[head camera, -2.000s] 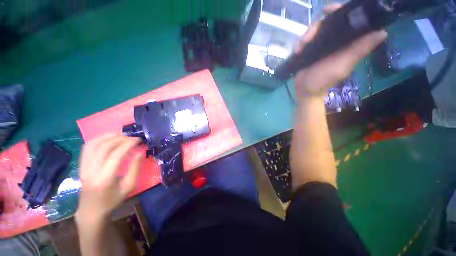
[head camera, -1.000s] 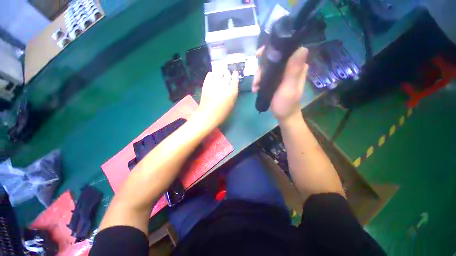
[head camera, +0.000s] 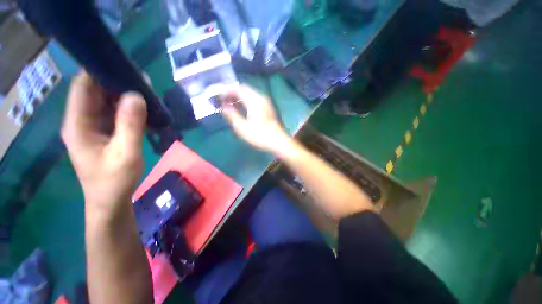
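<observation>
My left hand (head camera: 113, 133) is raised at the left, closed around the thick black electric screwdriver (head camera: 107, 53), which slants across the upper left and runs out of the frame. My right hand (head camera: 252, 116) reaches to the front of the white screw feeder (head camera: 205, 71). Its fingertips are blurred, and whether they hold anything cannot be told. The black camera unit (head camera: 172, 199) with a small pale label lies on the red mat (head camera: 217, 187). A shiny film-covered piece (head camera: 172, 249) projects from it toward me. My left forearm stands beside the unit's left end.
An open cardboard carton (head camera: 410, 208) with black parts is below the bench edge. Dark parts (head camera: 315, 74) lie right of the feeder, with clear plastic (head camera: 252, 29) behind. White pieces (head camera: 35, 86) stand at far left. A bluish bag (head camera: 27, 279) is at lower left. A red object (head camera: 443, 59) is on the floor.
The screwdriver has passed from my right hand to my left hand. My right hand has taken the left hand's place at the feeder. The view has turned to the right.
</observation>
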